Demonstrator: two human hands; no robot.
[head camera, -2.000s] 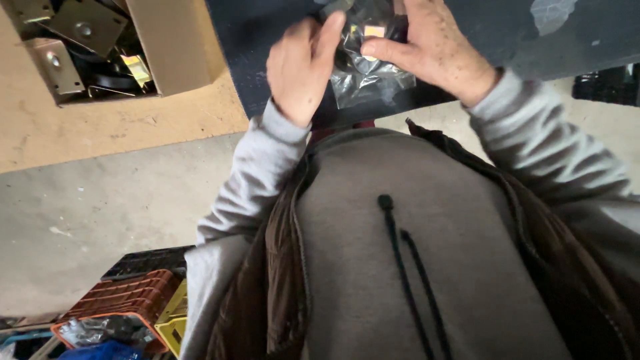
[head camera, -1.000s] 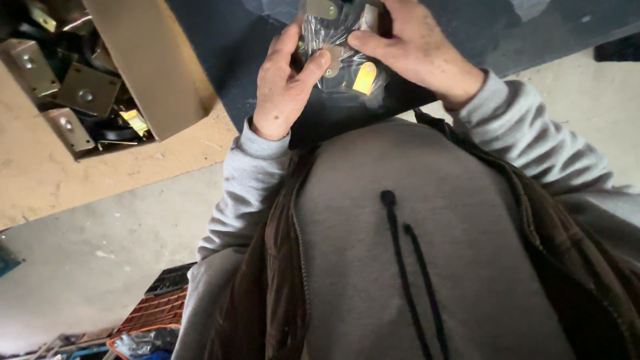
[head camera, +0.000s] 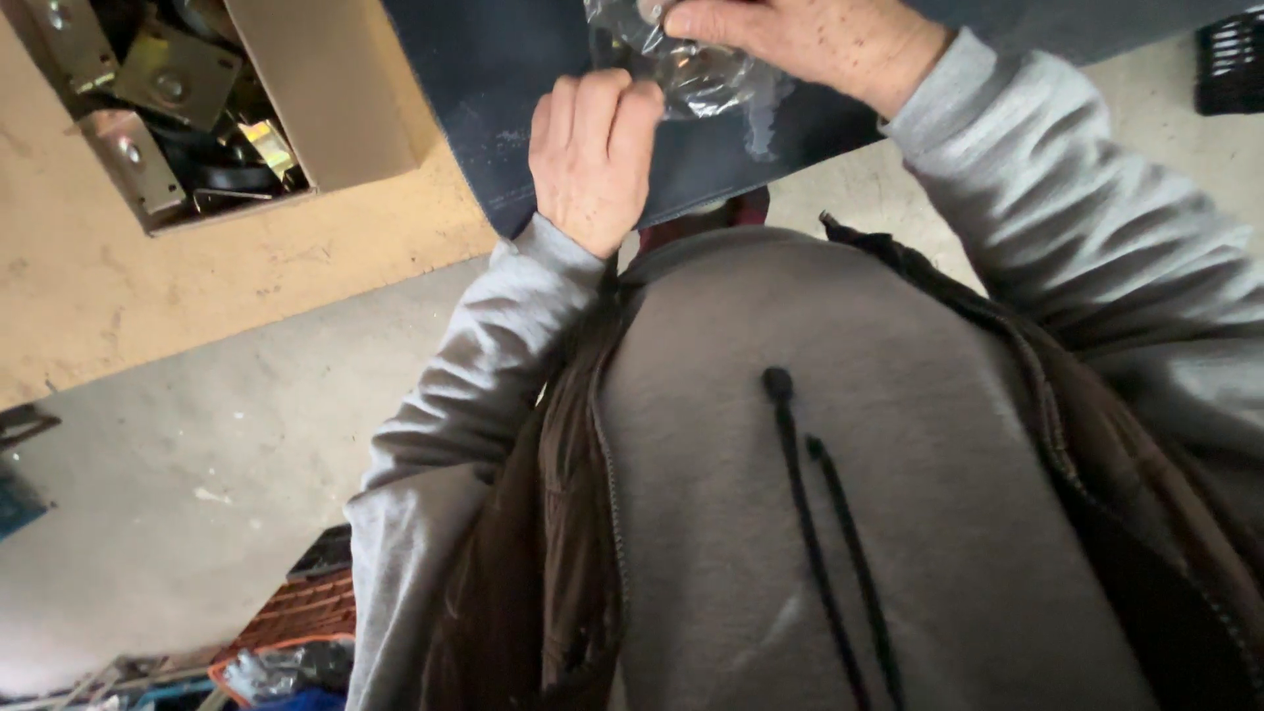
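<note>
A clear plastic bag with metal parts inside lies at the top of the head view, over a dark mat. My left hand has its fingers curled at the bag's left edge, and its fingertips are hidden. From the right, my right hand reaches over the bag, its thumb pressed on a round metal piece. The upper part of the bag is cut off by the view's edge.
An open cardboard box holding several metal plate brackets stands on a wooden surface at the upper left. A black plastic crate is at the upper right. An orange crate with plastic bags sits low on the left.
My left hand has turned and its fingers have curled at the bag's left edge; a second ago it lay open against the bag. The yellow label visible on the bag then is out of sight.
</note>
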